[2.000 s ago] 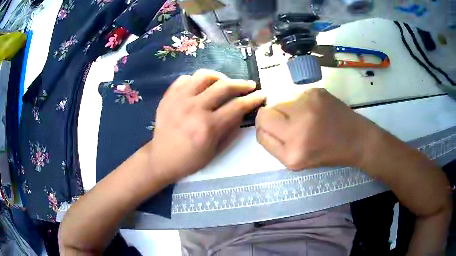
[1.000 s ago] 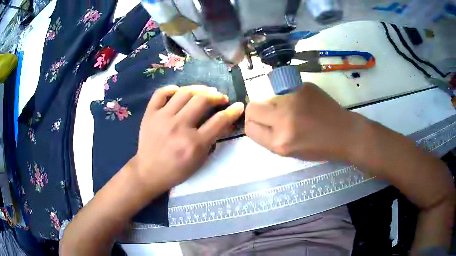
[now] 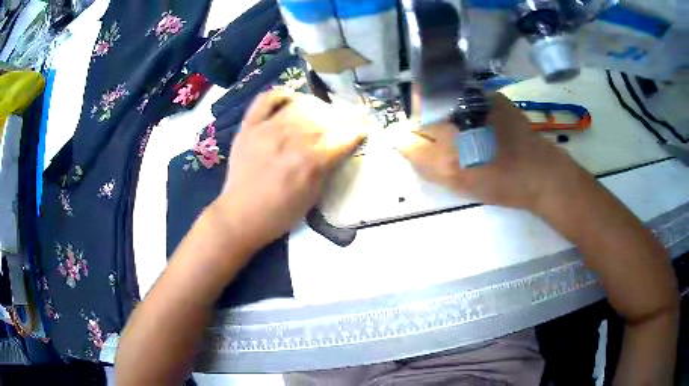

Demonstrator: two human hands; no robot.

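A dark floral panel (image 3: 205,151) lies left of the needle area and runs under my left hand (image 3: 361,136). My left hand is curled over its right part, with thumb and fingertips together near the needle. Glare washes out these fingertips. A dark rounded end (image 3: 332,228) shows below that hand. My right hand (image 3: 483,170) is right of the needle, partly behind the grey knurled knob (image 3: 476,146). Its fingertips are bright and blurred beside a thin dark sliver; whether they hold it is unclear. The presser foot area (image 3: 387,113) is between the hands.
The machine head (image 3: 438,60) hangs over the work. Snips with a blue and orange handle (image 3: 563,125) lie right of my right hand, blades hidden. More floral fabric (image 3: 64,219) lies at the left. A printed ruler (image 3: 408,320) runs along the near table edge.
Both hands have moved up to the needle area. The panel part below my fingers is drawn back, exposing the cream bed. The view has shifted, and the machine head fills more of the top.
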